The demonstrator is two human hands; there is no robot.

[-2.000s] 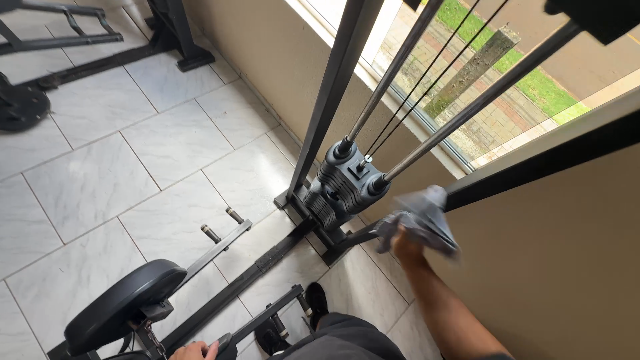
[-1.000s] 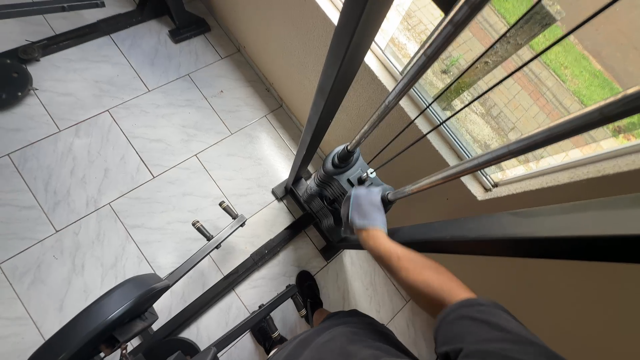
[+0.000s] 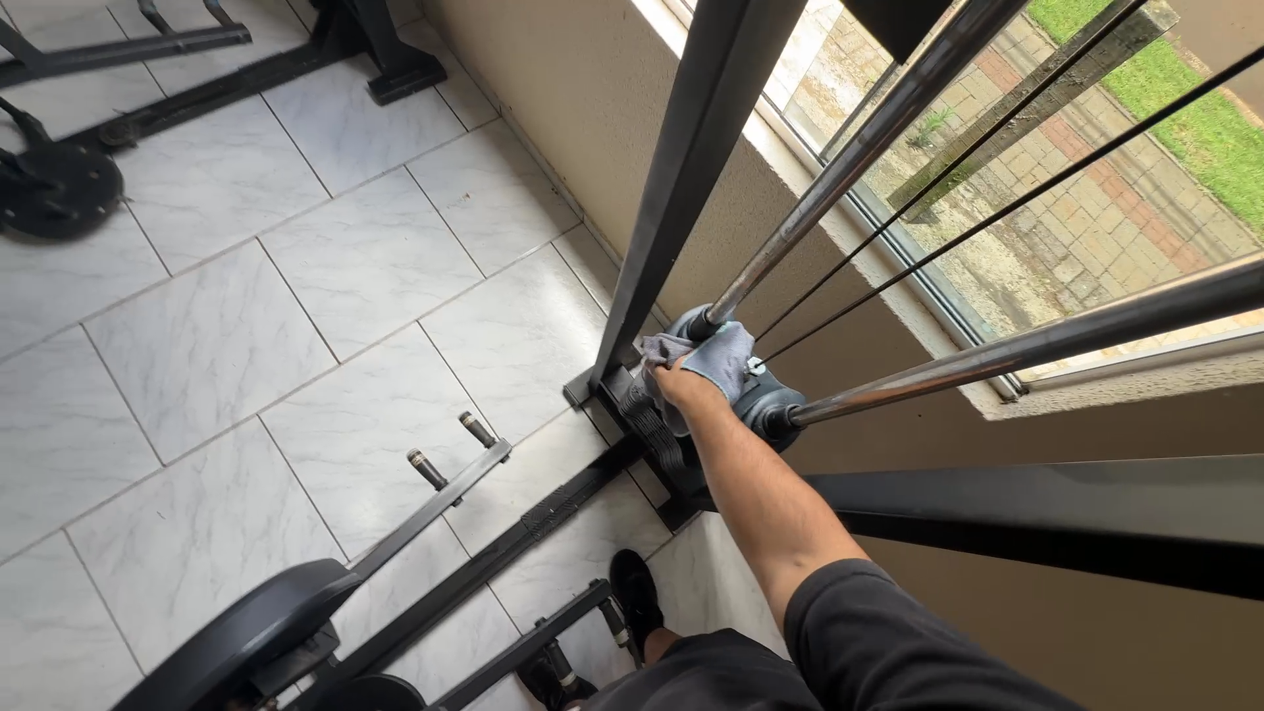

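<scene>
My right hand (image 3: 686, 380) holds a grey cloth (image 3: 726, 357) against the top of the weight stack (image 3: 657, 425) of a gym machine. Cloth covers most of the fingers. Beside the hand, two steel guide rods (image 3: 839, 168) rise from the stack, one on each side, with two black cables (image 3: 948, 168) between them. A metal fitting (image 3: 755, 366) shows just right of the cloth. My left hand is out of view.
The machine's padded seat (image 3: 247, 632) and a bar with foot pegs (image 3: 427, 469) stand at lower left. Black frame uprights (image 3: 691, 168) flank the stack. A window (image 3: 918, 267) is behind it. My shoe (image 3: 635, 592) rests near the frame. Another machine (image 3: 247, 79) stands at upper left.
My right hand with the cloth has moved from beside the right frame upright onto the weight stack, then to the stack's left side. My left hand, near the seat two seconds ago, has left the view.
</scene>
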